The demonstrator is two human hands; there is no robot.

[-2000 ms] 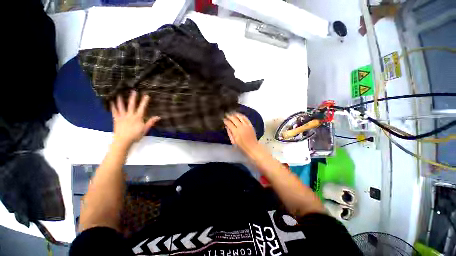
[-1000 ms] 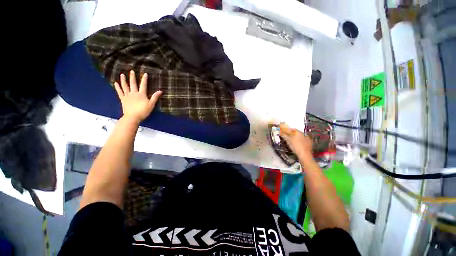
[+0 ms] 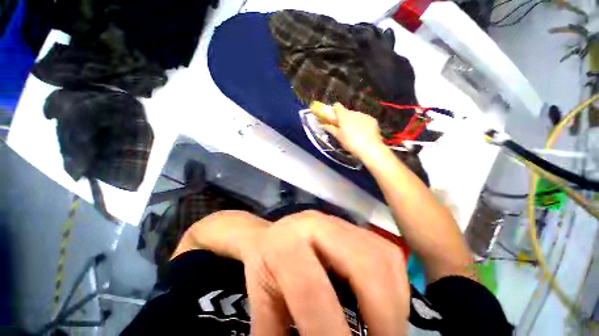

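Observation:
A dark plaid garment piece (image 3: 328, 56) lies bunched over the right part of the navy padded board (image 3: 246, 59). Its plain dark cloth (image 3: 394, 72) is at the far right side. My right hand (image 3: 354, 131) is closed on the tan handle of the steam iron (image 3: 325, 147), whose pointed plate is over the board at the near edge of the plaid; contact with the cloth is hard to tell. My left hand (image 3: 322, 269) is raised close to the camera, large and blurred, with fingers bent and spread and nothing seen in it; its palm is hidden.
Dark plaid pieces (image 3: 105, 138) lie on a white surface at left, below a black garment mass (image 3: 144, 26). A flat metal plate (image 3: 463, 72) lies on the table's far side. The iron's black hose (image 3: 552, 164) runs right. The iron rest (image 3: 485, 226) is at the table's right edge.
My right hand has brought the iron from the table's right end onto the board. My left hand has left the plaid cloth and risen towards the camera. The view has turned and shifted left.

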